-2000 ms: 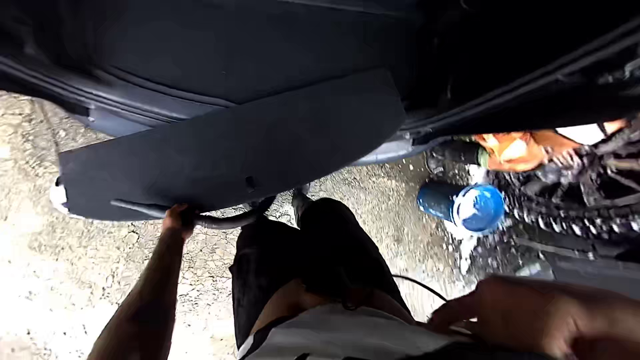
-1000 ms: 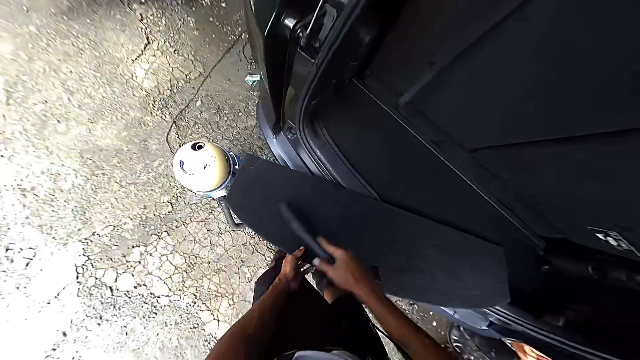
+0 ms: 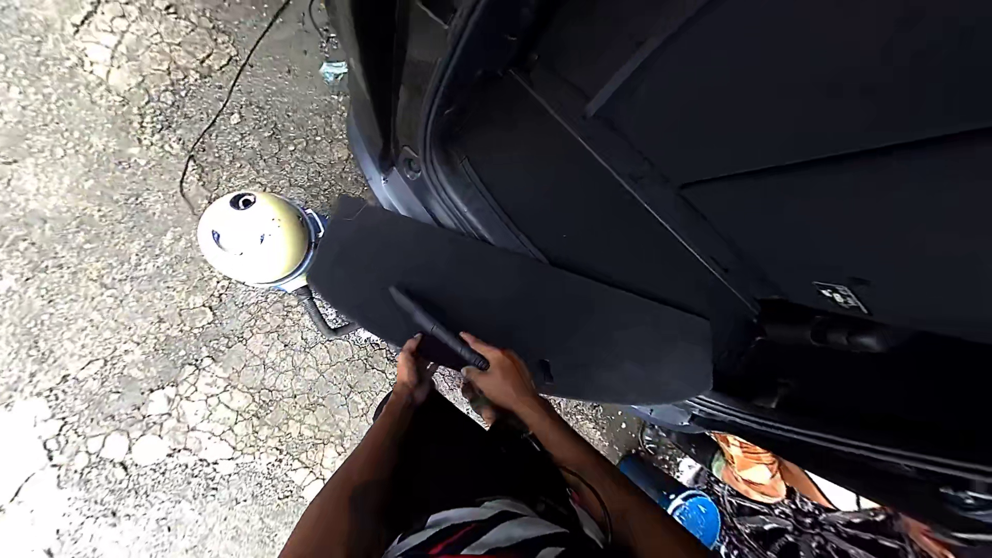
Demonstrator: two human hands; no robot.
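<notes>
A flat dark trunk cover panel (image 3: pixel 511 302) lies across the rear sill of an open car trunk (image 3: pixel 620 209), its left end reaching out past the bumper. My right hand (image 3: pixel 500 376) is closed on the ribbed end of a black vacuum nozzle (image 3: pixel 434 325), whose narrow tip points up and left over the panel. At the panel's near edge, my left hand (image 3: pixel 415 372) has its thumb up beside a dark part near the nozzle; what its fingers hold is not clear. A canister vacuum cleaner (image 3: pixel 256 236) with a pale domed top stands on the ground by the panel's left end.
A black hose (image 3: pixel 318 314) comes from the vacuum cleaner. A thin cable (image 3: pixel 225 101) runs over the cracked pavement (image 3: pixel 155 372). At the lower right are a blue bucket (image 3: pixel 695 518), an orange cloth (image 3: pixel 750 465) and a wheel (image 3: pixel 814 527), with part of another person's hand beside it.
The view has swung far toward the vacuum cleaner. Two seconds ago my left hand held the hose and my right was low at the side; now both are together at the panel's near edge.
</notes>
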